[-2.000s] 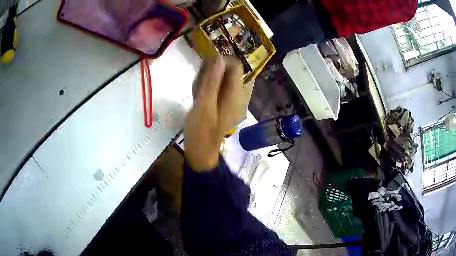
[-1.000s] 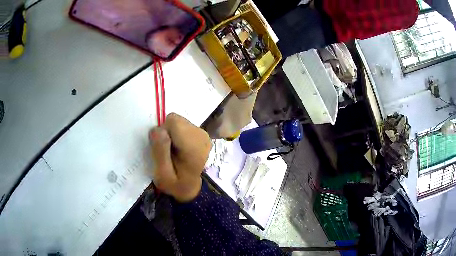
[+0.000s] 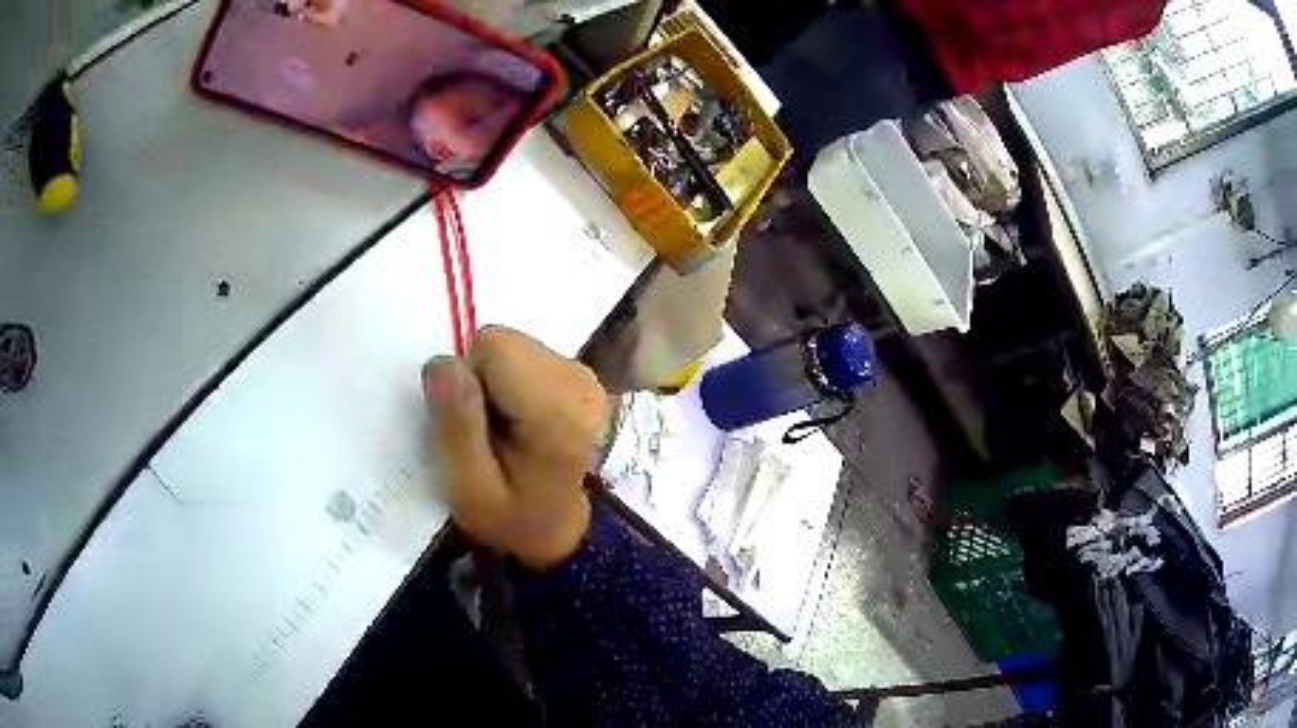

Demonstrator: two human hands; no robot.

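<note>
The smartphone in its red case lies flat at the top left on the white machine table. Its red wrist strap runs down from the phone's lower corner to my right hand. My right hand is closed in a fist, with the strap's end between thumb and curled forefinger. The strap is drawn nearly straight. My left hand is not in view.
A yellow parts box stands at the table end. A yellow-black handle lies far left. A blue bottle is on the low side table. A person's red checked clothing shows at the top.
My right hand has come down and left from near the parts box and has closed on the strap. In the last second it stays almost still while the view shifts slightly.
</note>
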